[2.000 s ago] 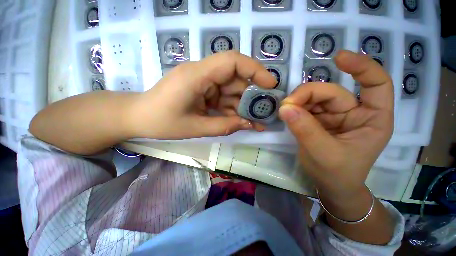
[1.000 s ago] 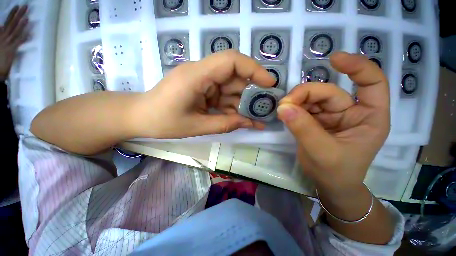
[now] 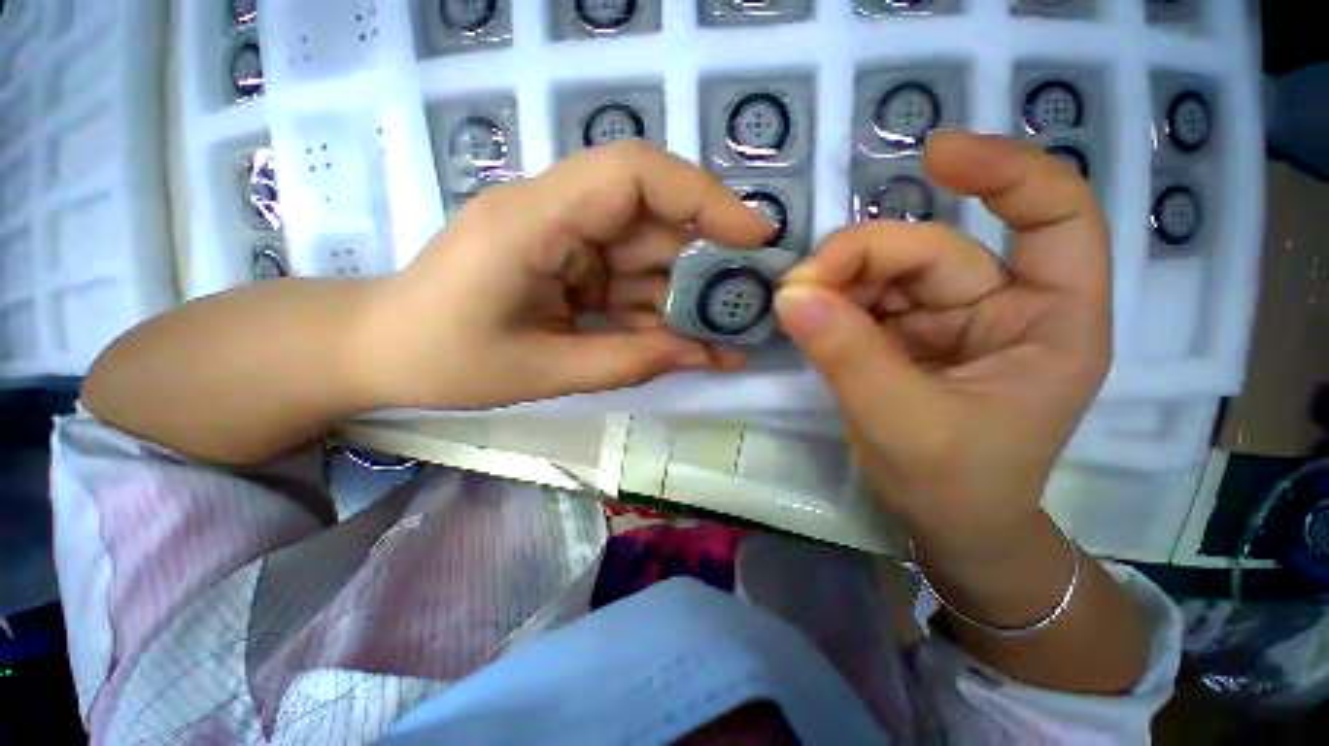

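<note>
A small speaker unit [image 3: 733,302], a black ring around a grey holed centre in a clear-grey rounded-square body, is at the middle of the view. My left hand [image 3: 539,284] holds it by its left and lower edges, face up towards the camera. My right hand [image 3: 962,321] has its thumb and index fingertip pinched together at the unit's right edge. Whether a tiny piece is between those fingertips cannot be told. The white parts tray [image 3: 831,88] lies behind the hands, with similar units in its pockets.
A spare white ribbed tray [image 3: 73,190] is at the left. A translucent dotted sheet [image 3: 332,139] lies over the tray's left part. The pale bench edge [image 3: 685,459] runs below the hands. Brown cardboard [image 3: 1286,313] and blue equipment [image 3: 1294,528] are at the right.
Both hands and the unit have shifted slightly left in view, and the trays have shifted a little too. Another person's hand, seen at upper left one second ago, is gone. The hold looks the same.
</note>
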